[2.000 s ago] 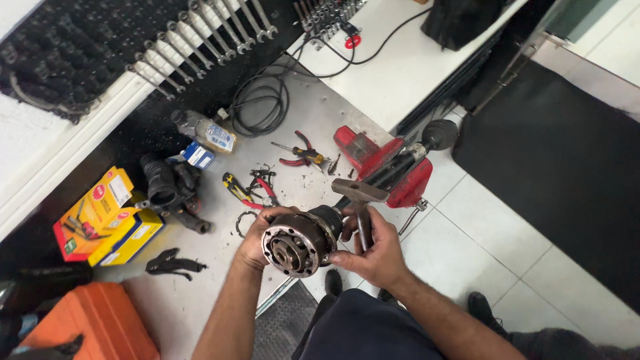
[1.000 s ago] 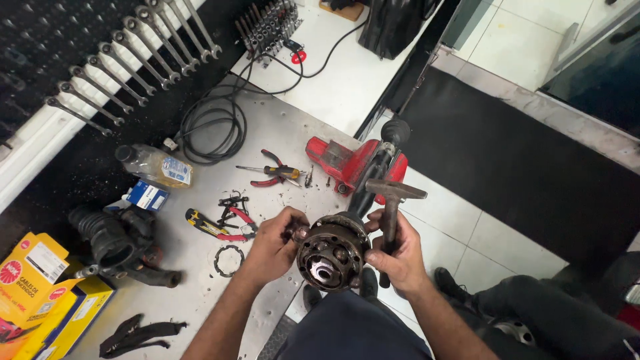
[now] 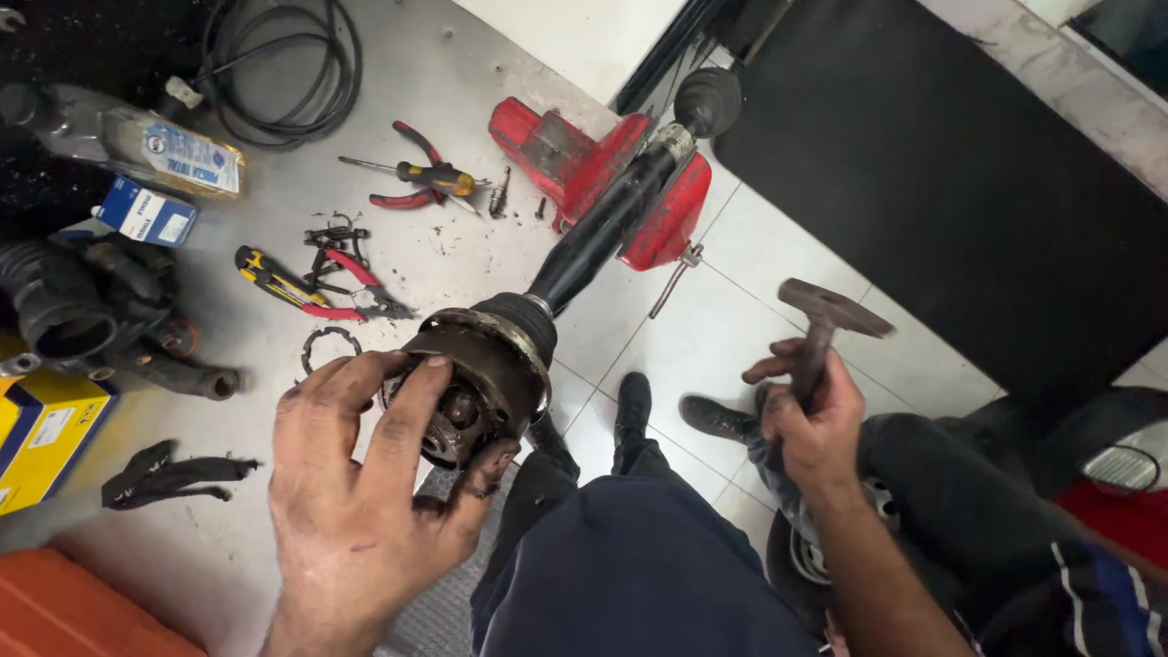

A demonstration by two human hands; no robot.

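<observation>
A black drive axle shaft (image 3: 607,224) lies clamped in a red bench vise (image 3: 671,214), its far rubber boot (image 3: 709,100) beyond the jaws. Its near end carries a greasy CV joint (image 3: 474,383) behind a ribbed boot. My left hand (image 3: 374,474) grips the joint's rim, fingers over the top and thumb at the lower right. In my right hand (image 3: 817,411) a hammer (image 3: 835,308) is held upright by its handle, off to the right of the joint and apart from it. A metal ring (image 3: 330,334) lies on the bench left of the joint.
On the metal bench (image 3: 438,78) lie snap-ring pliers (image 3: 365,292), a utility knife (image 3: 278,276), a screwdriver (image 3: 429,176) over red-handled pliers, bolts, a bottle (image 3: 164,146), boxes, a coiled cable (image 3: 283,73) and black hoses (image 3: 68,301). Another person's leg (image 3: 967,484) is at the lower right.
My right hand has moved away from the joint to the right with the hammer. My left hand has stayed at the joint, now with its fingers over the rim. The view has shifted closer.
</observation>
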